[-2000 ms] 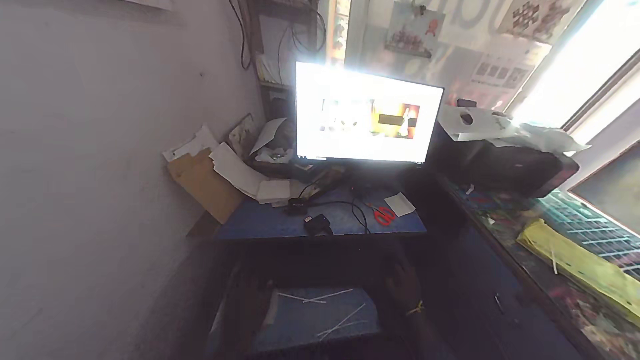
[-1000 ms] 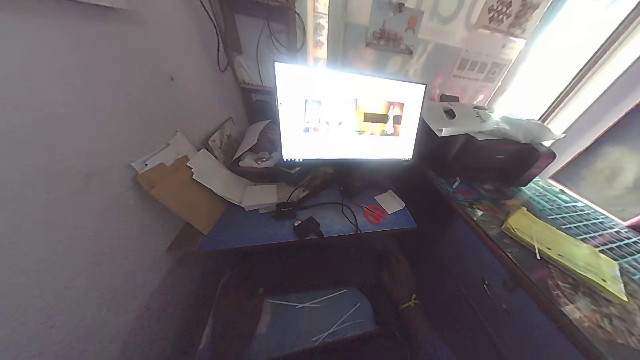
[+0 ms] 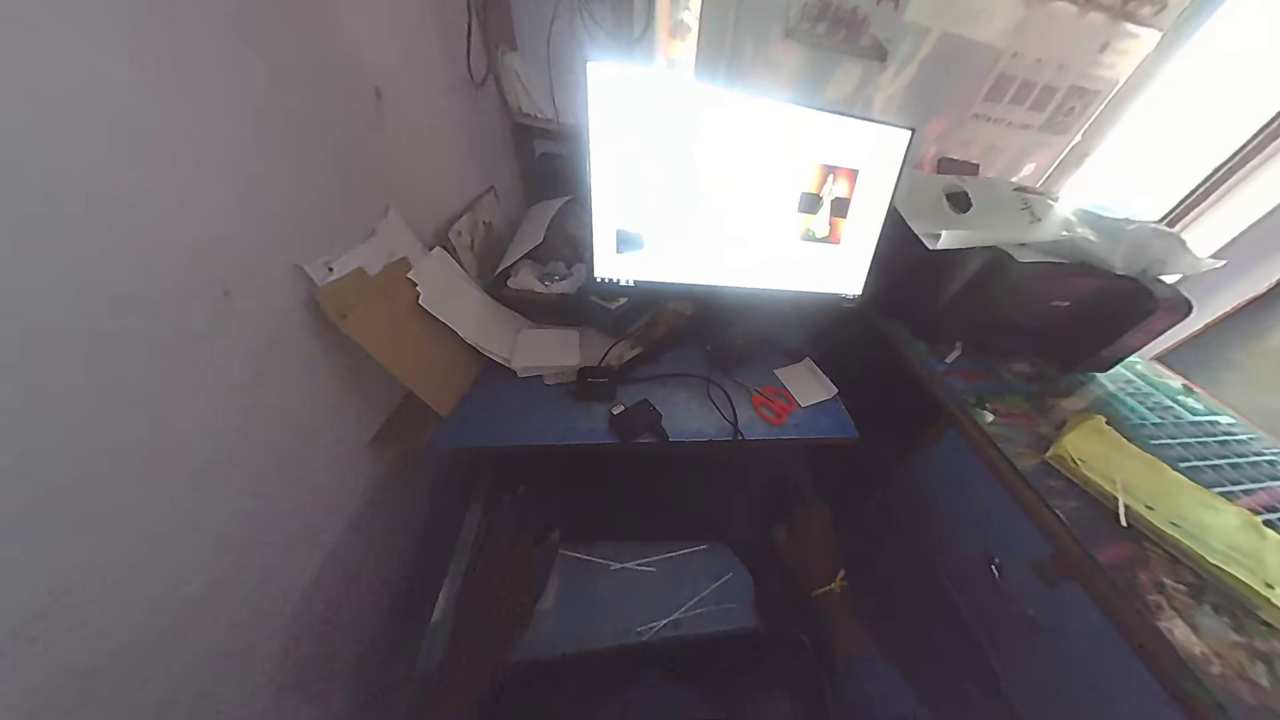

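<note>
My left hand (image 3: 515, 545) rests in deep shadow below the desk edge, at the left of a blue board (image 3: 620, 610) with thin white strips on it. Its fingers are too dark to make out. Right of the board, my right hand (image 3: 805, 530) reaches forward under the desk edge, a yellow band on its wrist. A dark thing lies at its fingers, perhaps a mouse; whether the hand holds it is unclear. Above both hands is the blue desktop (image 3: 540, 415). At the back stands a lit monitor (image 3: 740, 190) with a small picture at the right of its screen.
Red-handled scissors (image 3: 772, 404), a white paper piece (image 3: 806, 381), a black adapter (image 3: 637, 421) and cables lie on the desktop. Papers and a brown envelope (image 3: 400, 335) lean at the left wall. A black printer (image 3: 1060, 300) and a yellow folder (image 3: 1170, 500) sit on the right counter.
The screen content has changed: the wide picture in the middle is gone and a smaller one shows at the right. My right hand has moved toward the desk edge since the earliest frame.
</note>
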